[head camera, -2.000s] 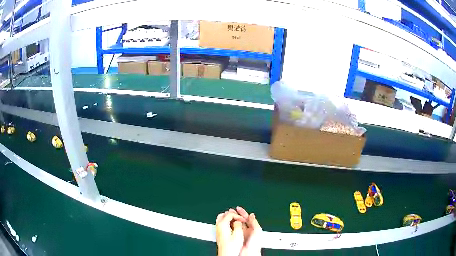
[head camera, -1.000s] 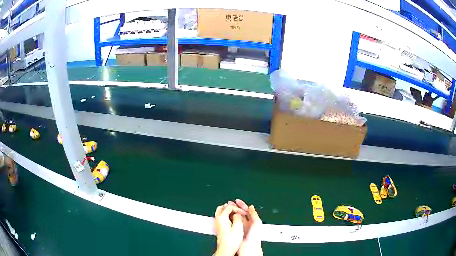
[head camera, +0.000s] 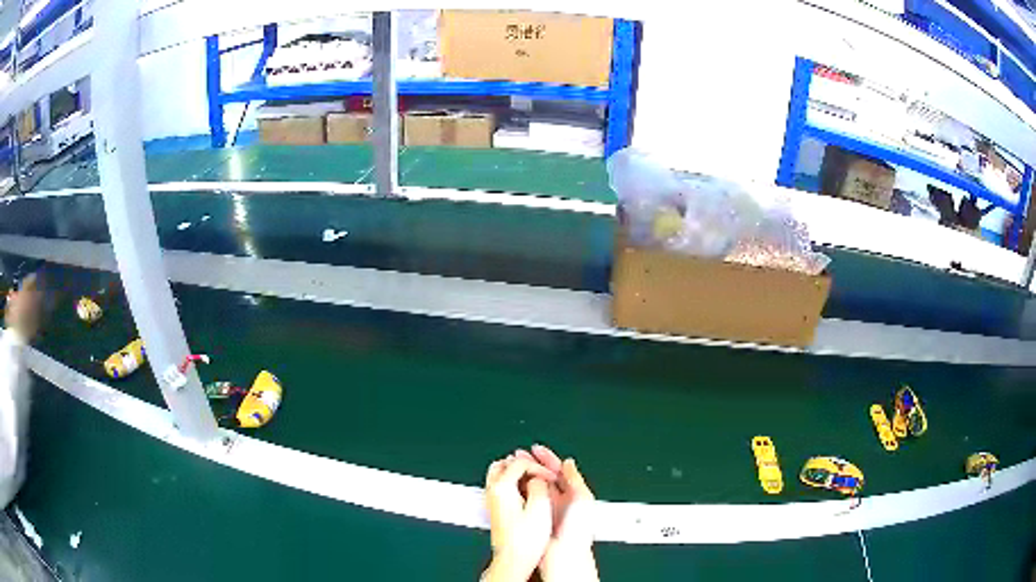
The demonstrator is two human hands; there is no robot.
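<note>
My left hand [head camera: 517,517] and my right hand [head camera: 568,514] are together over the near pale rail, fingers curled and touching. No object shows in them; the inside of the palms is partly hidden. To their right on the green belt lie a flat narrow yellow back cover [head camera: 767,464] and an open yellow housing shell [head camera: 833,475] with blue inside and wires trailing over the rail. To the left, another yellow shell [head camera: 260,399] lies beside a small green circuit board [head camera: 218,390] with wires.
More yellow parts lie at right [head camera: 883,426] and left [head camera: 125,359]. A white upright post [head camera: 148,250] stands at left. A brown box [head camera: 718,298] with clear plastic bags stands beyond the near lane. Another person's sleeve [head camera: 11,409] and blurred hand show at the left edge.
The yellow parts have moved to the right along the belt, and the left shell has come past the post. Another person's arm has reached in at far left. My hands stay together.
</note>
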